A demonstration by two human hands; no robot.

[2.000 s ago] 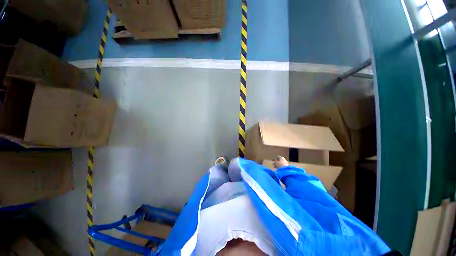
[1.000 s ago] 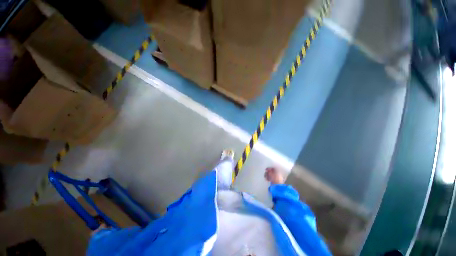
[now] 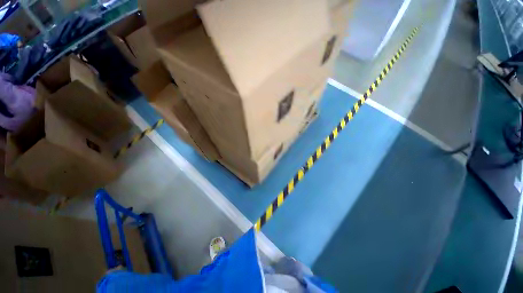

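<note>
The blue tubular handle of a platform hand truck (image 3: 122, 229) stands at the lower left. My left hand (image 3: 117, 268) is small and partly hidden by my blue sleeve; it is closed around the lower part of this handle. A large brown carton (image 3: 74, 243) with a dark logo panel lies flat beside and behind the handle. My right hand is out of the picture.
Tall stacked cartons (image 3: 229, 109) stand ahead on a blue floor area, the upper one with open flaps. Open cartons (image 3: 63, 166) stand at the left near a person in pink (image 3: 17, 103). A green-topped bench (image 3: 459, 252) runs along the right. Yellow-black tape (image 3: 312, 157) crosses the floor.
The view has turned and moved toward the stacked cartons, which now look closer. My left hand came onto the cart handle and stays there. My right hand has left the picture.
</note>
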